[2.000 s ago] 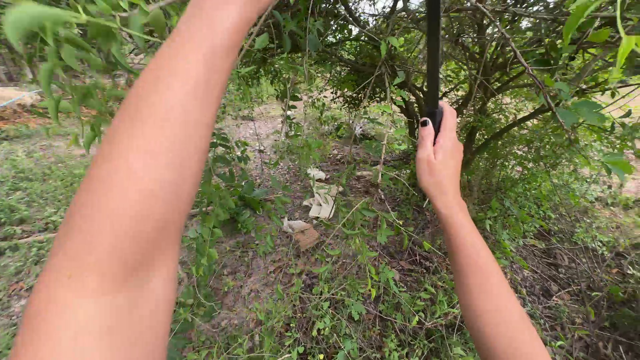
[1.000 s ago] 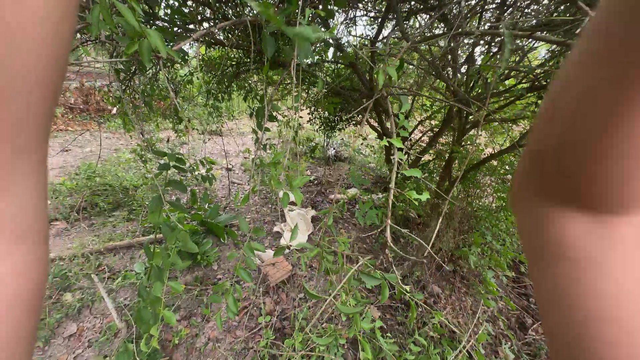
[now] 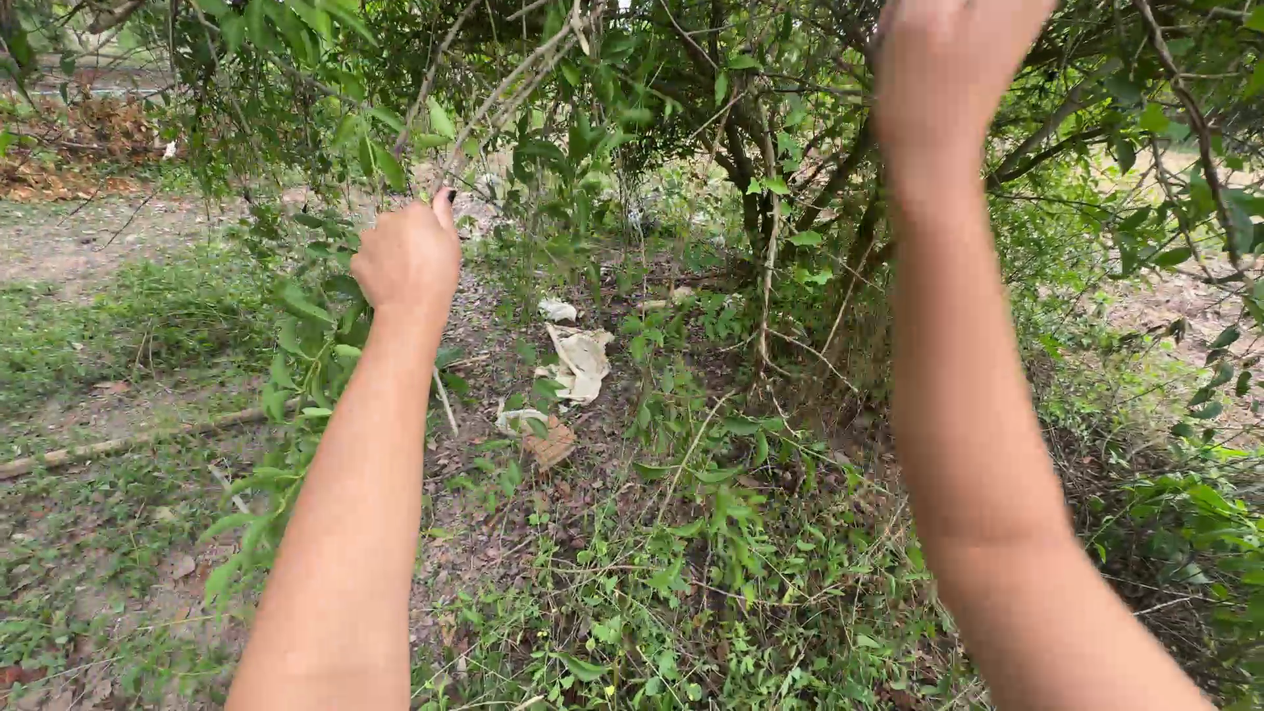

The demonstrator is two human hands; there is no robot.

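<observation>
My left hand [image 3: 410, 252] is closed around thin leafy branches [image 3: 489, 109] that hang from the upper left, its thumb with a dark nail on top. At the top right my raised right hand [image 3: 948, 79] is blurred and partly cut off by the frame edge. Its fingertips are hidden, and whether it holds anything cannot be seen. Green leaves and twigs surround both hands. A dark-stemmed shrub [image 3: 750, 197] stands between and behind them.
Crumpled pale scraps [image 3: 578, 363] and a brown piece [image 3: 549, 442] lie on the leafy ground. A long stick [image 3: 128, 444] lies at left. Low green plants [image 3: 691, 592] spread in front, and a twiggy vine [image 3: 768, 247] hangs at the centre.
Two seconds ago my right hand held a black handle or pole at the upper right; that pole is not visible now. My left hand, outside both earlier frames, has come into view on the branches.
</observation>
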